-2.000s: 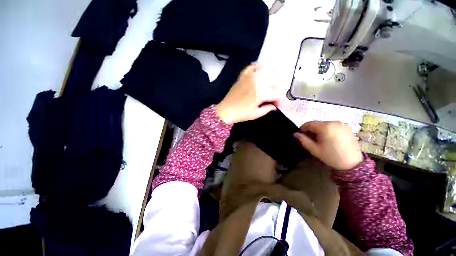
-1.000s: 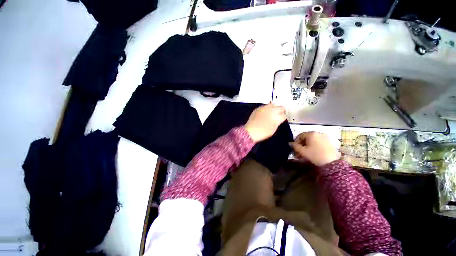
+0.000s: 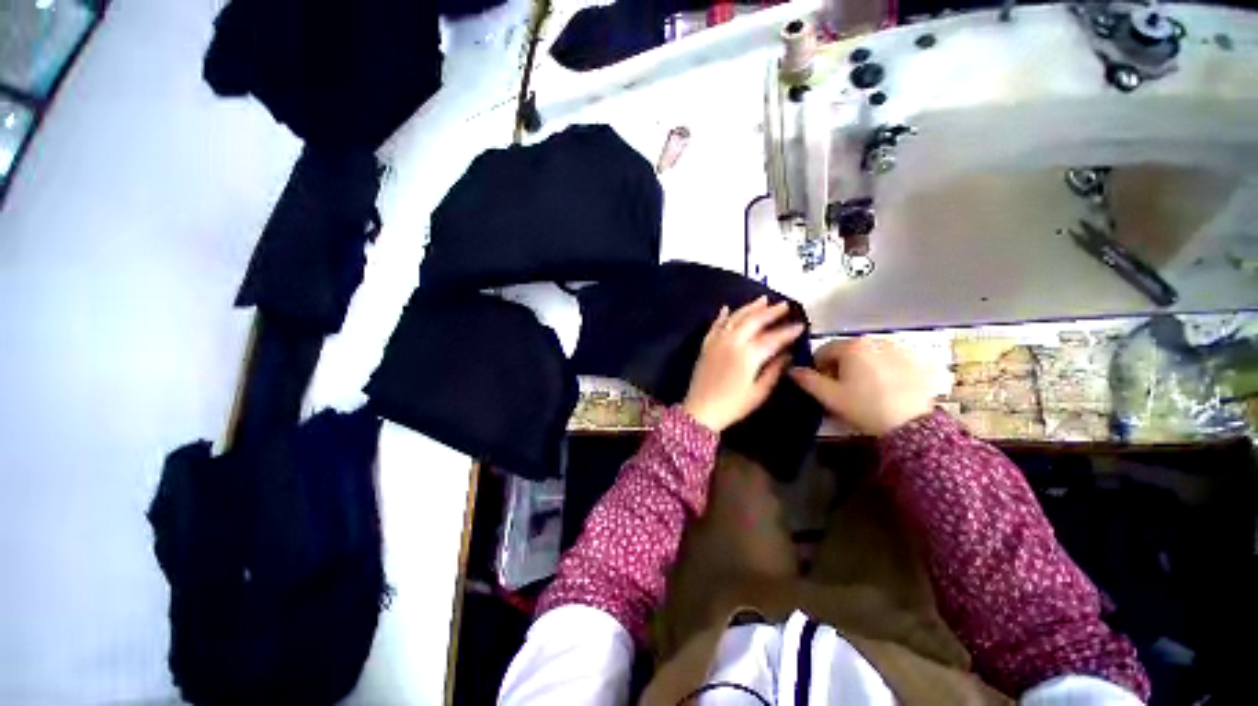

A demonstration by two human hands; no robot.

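A black cloth piece (image 3: 662, 324) lies over the table's front edge, left of the machine bed, its lower part hanging toward the lap. My left hand (image 3: 746, 361) lies on it with the fingers spread, pressing it. My right hand (image 3: 866, 385) pinches its right edge with thumb and fingertips. The needle and presser foot (image 3: 813, 254) are just above and right of the cloth; the cloth is not under them. A rounded black stack (image 3: 552, 207) and a squarer black stack (image 3: 476, 372) lie to the left.
The white sewing machine (image 3: 1021, 111) stands at the right. Dark snips (image 3: 1124, 262) lie on its bed. A crinkled clear bag (image 3: 1173, 379) is at the right front edge. Ragged black heaps (image 3: 276, 566) lie far left. A small pale item (image 3: 673, 148) is behind the stacks. The lap is below.
The cloth has moved from above the lap up onto the table edge beside the machine bed. My left hand has gone from pinching to lying spread on it. The camera view has shifted.
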